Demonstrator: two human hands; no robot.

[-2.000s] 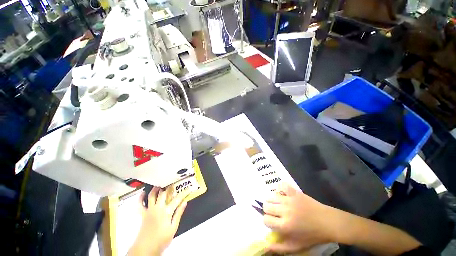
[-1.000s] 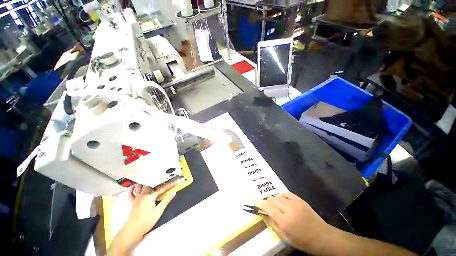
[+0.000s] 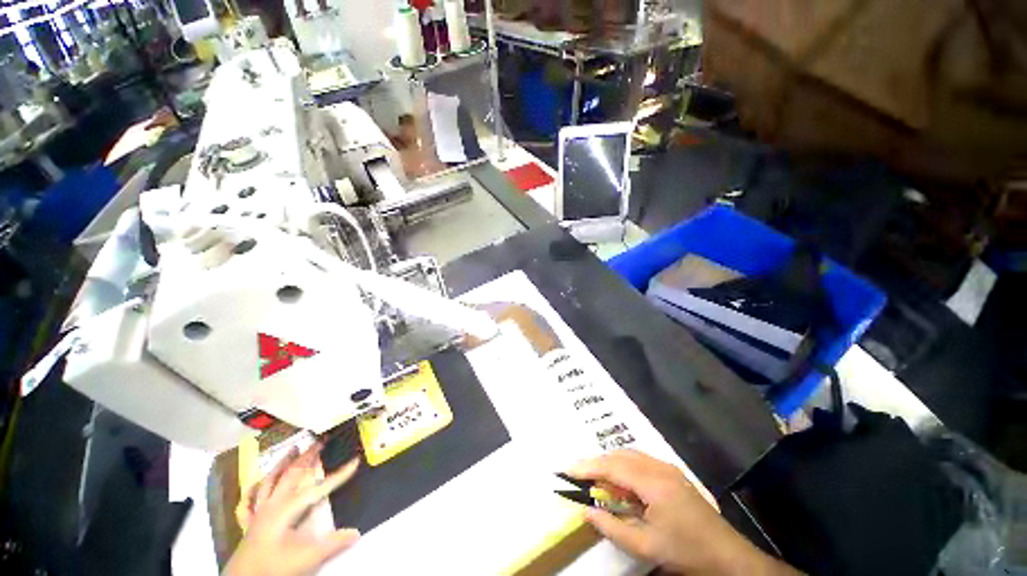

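Observation:
A black panel point(image 3: 471, 452) lies flat on the white template board point(image 3: 451, 542). The yellow-edged clamp frame point(image 3: 408, 415), with a printed label in its window, sits over the panel beside the sewing head point(image 3: 265, 338). My left hand point(image 3: 291, 509) is spread at the panel's left edge, fingers apart. Its fingertips are by a small dark patch point(image 3: 341, 447); contact with it is unclear. My right hand point(image 3: 667, 515) rests at the board's right side, closed round thread snips point(image 3: 575, 489) whose dark blades point left, clear of the panel.
Rows of print run down the board's right part. A blue bin point(image 3: 828, 371) with black and pale pieces stands at the right, beside a black pile point(image 3: 867, 484) and clear plastic. A tilted white-framed screen point(image 3: 594, 177) stands behind the dark machine table point(image 3: 631, 366).
My left hand has drawn back from the clamp frame to the panel's left edge. The frame and its label show fully, farther out from the head. The snips show more in my right hand.

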